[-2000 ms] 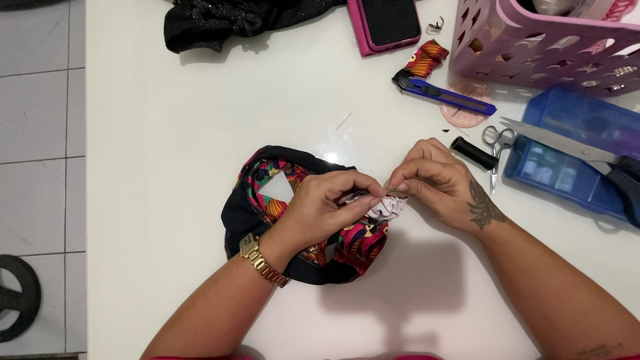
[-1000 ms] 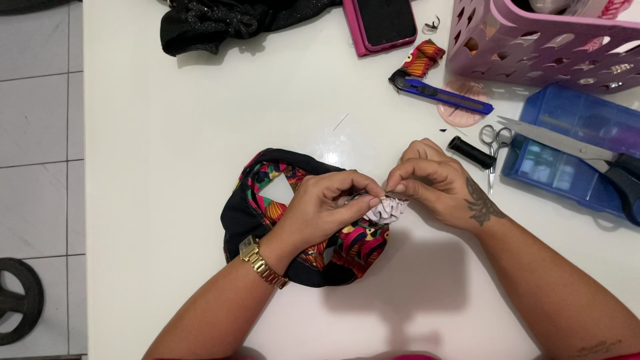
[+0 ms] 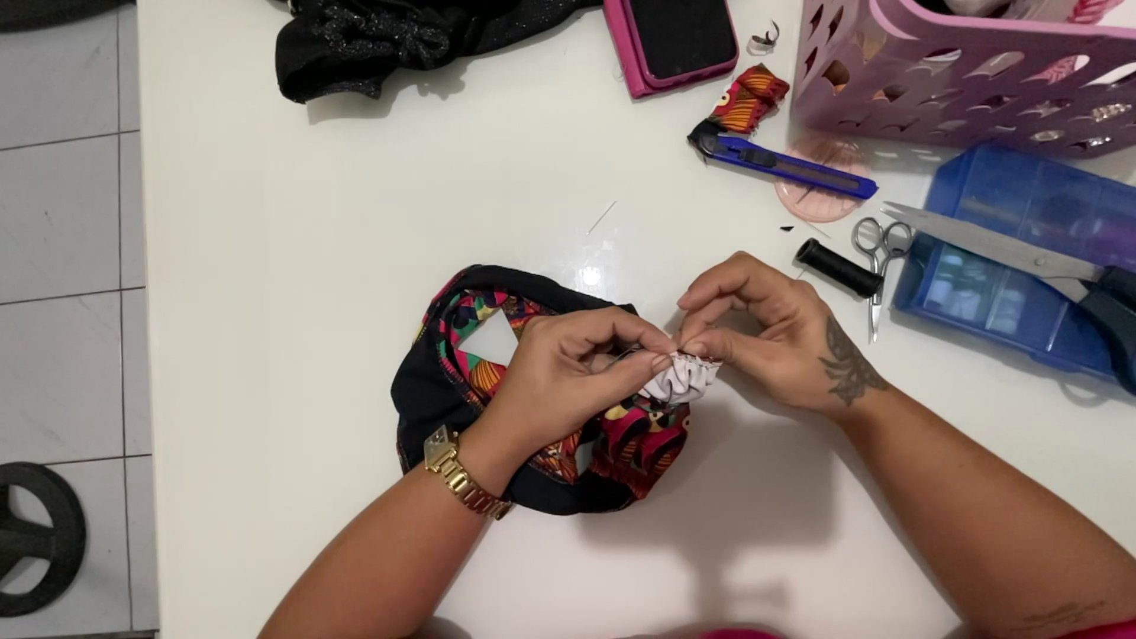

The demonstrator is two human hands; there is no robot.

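Observation:
A black fabric band with a colourful printed lining (image 3: 426,390) lies in a ring on the white table. At its right end is a gathered white fabric piece (image 3: 682,380). My left hand (image 3: 577,373) reaches across the band and pinches the upper left edge of the white gathers between thumb and forefinger. My right hand (image 3: 754,333) pinches the top edge of the same gathers, its fingertips touching or nearly touching those of the left. Whether a needle is between the fingertips cannot be told. A thin needle or pin (image 3: 602,217) lies on the table above the band.
To the right lie a black thread spool (image 3: 839,267), small scissors (image 3: 877,257), large scissors (image 3: 1003,244) on a blue plastic box (image 3: 958,284), and a blue utility knife (image 3: 790,165). Farther back are a pink basket (image 3: 958,84), a phone in a pink case (image 3: 679,40), a printed scrap (image 3: 751,98) and black glittery fabric (image 3: 373,44).

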